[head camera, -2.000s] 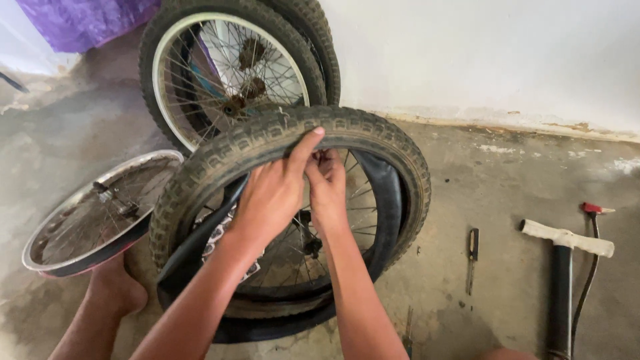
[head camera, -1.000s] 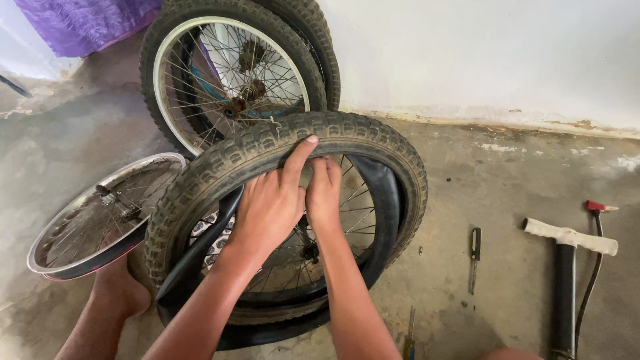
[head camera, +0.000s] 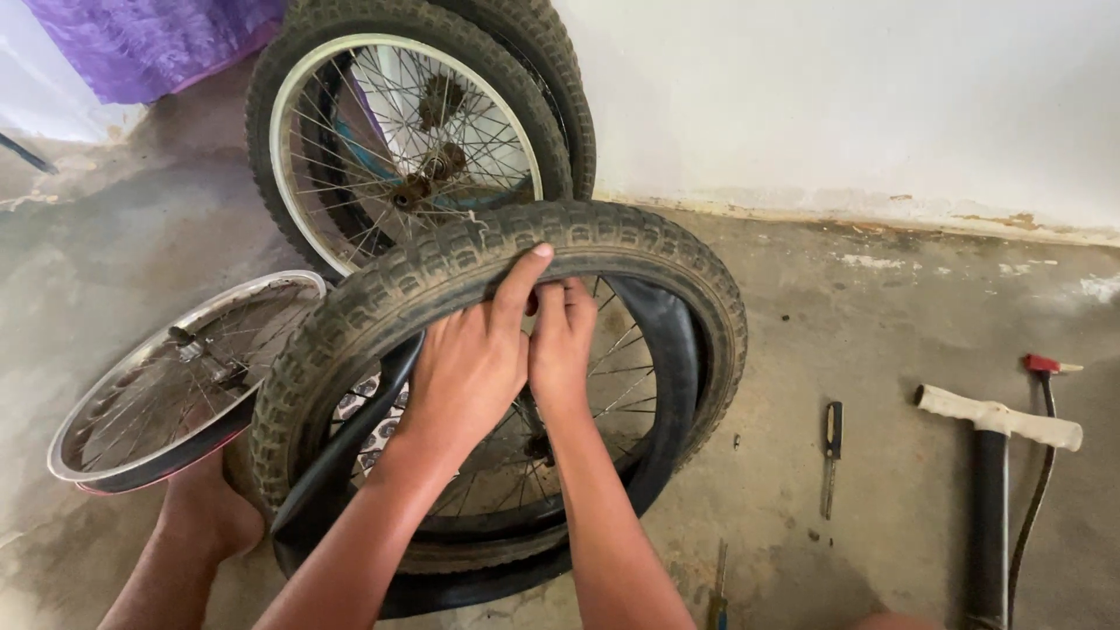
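Note:
A knobby bicycle tire (head camera: pixel 350 315) stands tilted before me, with a black inner tube (head camera: pixel 669 350) partly inside it and partly hanging out at the lower left. My left hand (head camera: pixel 472 359) grips the tire's upper edge, its index finger extended over the sidewall and its other fingers hidden behind the bead. Close beside it, my right hand (head camera: pixel 563 337) has curled fingers at the inner side of the same edge; what its fingertips touch is hidden. A spoked wheel (head camera: pixel 621 376) shows through the tire's opening.
Wheels with tires (head camera: pixel 407 31) lean together behind. At left, a bare wheel rim (head camera: pixel 74 429) rests tilted near my foot (head camera: pixel 206 516). To the right lie a screwdriver (head camera: pixel 833 437), a second slim tool (head camera: pixel 719 586) and a floor pump (head camera: pixel 990 507) with its hose (head camera: pixel 1037 499). A purple cloth (head camera: pixel 157 44) hangs upper left.
Both hands remain at the tire's top edge, with only small finger shifts. The slim tool at the bottom shows more fully than two seconds ago.

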